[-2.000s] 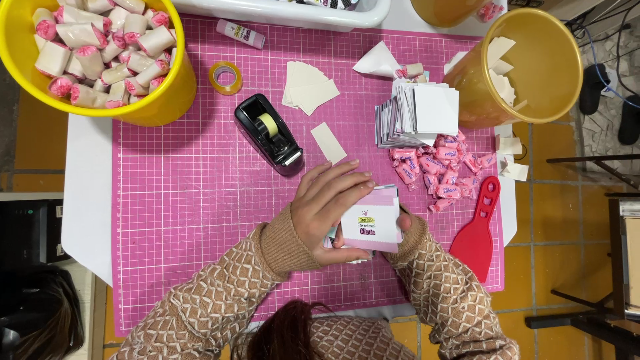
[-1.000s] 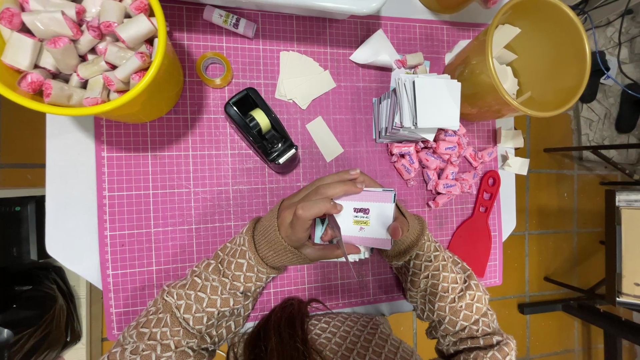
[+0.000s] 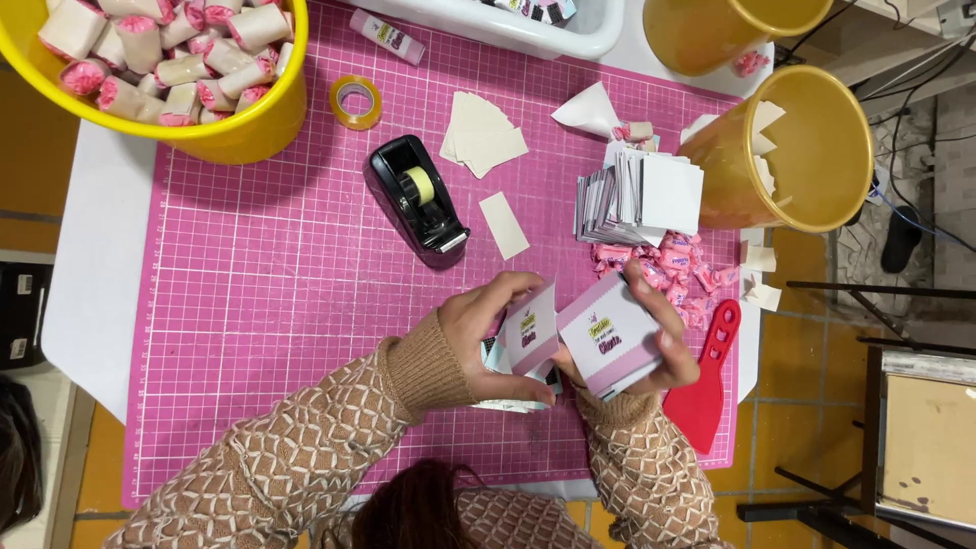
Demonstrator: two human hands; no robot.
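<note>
My left hand grips a printed card with a lilac band between thumb and fingers. A stack of similar cards lies in my right hand, fingers wrapped over its right side. More cards rest on the pink cutting mat under my left hand, partly hidden. Beyond my hands lie a single cream paper slip and a fan of such slips. A large stack of cards stands among pink wrapped candies.
Black tape dispenser, tape roll and glue stick lie on the pink cutting mat. A yellow bucket of wrapped rolls stands back left, a white tub at the back, gold bins back right, a red scraper right.
The cards held together between my hands one second ago are now split, one part in each hand. My right hand has opened outward under its stack.
</note>
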